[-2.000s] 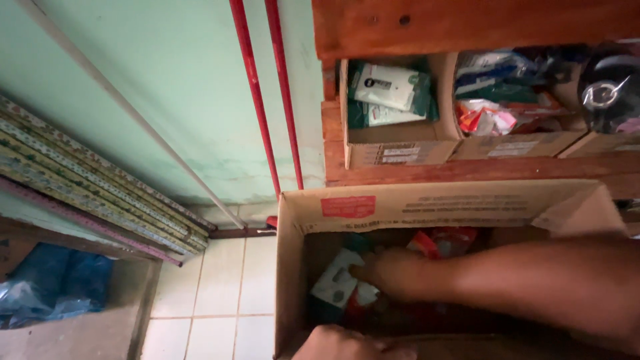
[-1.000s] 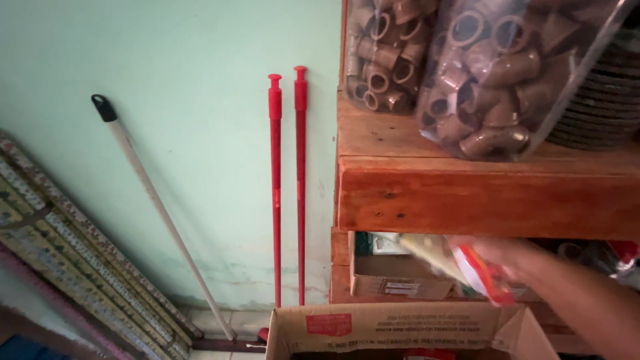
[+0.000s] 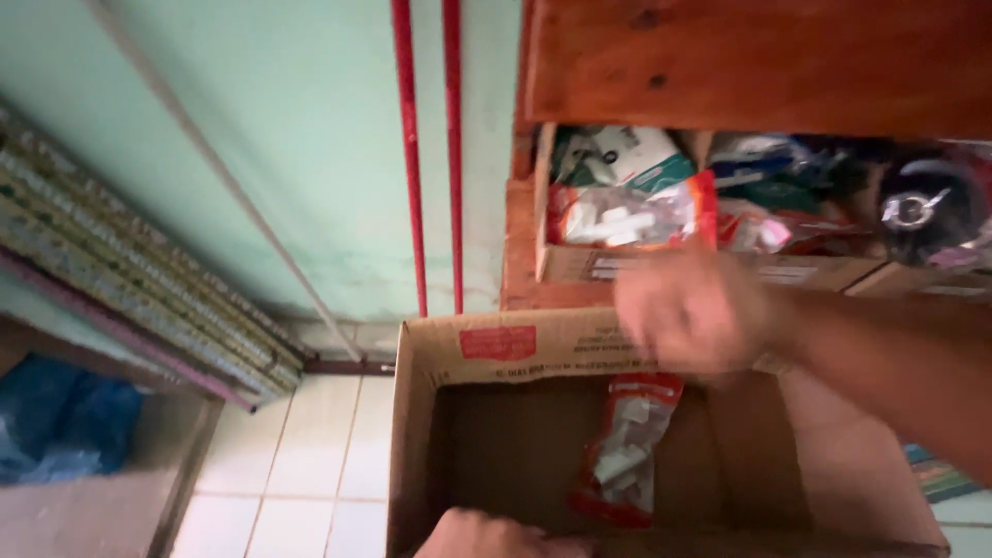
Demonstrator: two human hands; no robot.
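Observation:
A large cardboard box (image 3: 496,356) stands open below the shelf, with a clear-and-red plastic packet (image 3: 632,449) of white parts on its bottom. My left hand (image 3: 496,535) is closed on the box's near edge. My right hand (image 3: 690,310), blurred, is over the box's far edge, just below the shelf bin; whether it holds anything cannot be told. Another clear-and-red packet (image 3: 628,217) of white parts lies in the left cardboard bin (image 3: 573,263), in front of a green-and-white packet (image 3: 635,159).
More cardboard bins with packets and a black round item (image 3: 922,205) line the wooden shelf (image 3: 744,70). Two red poles (image 3: 453,155) and a pale pole (image 3: 225,178) lean on the wall. Patterned strips (image 3: 139,263) and a blue plastic bag (image 3: 70,418) are at left.
A red-and-clear packet that my right hand carried near the shelf bin one second ago now appears in the left bin. My right hand has come down toward the box. The view has tilted down again.

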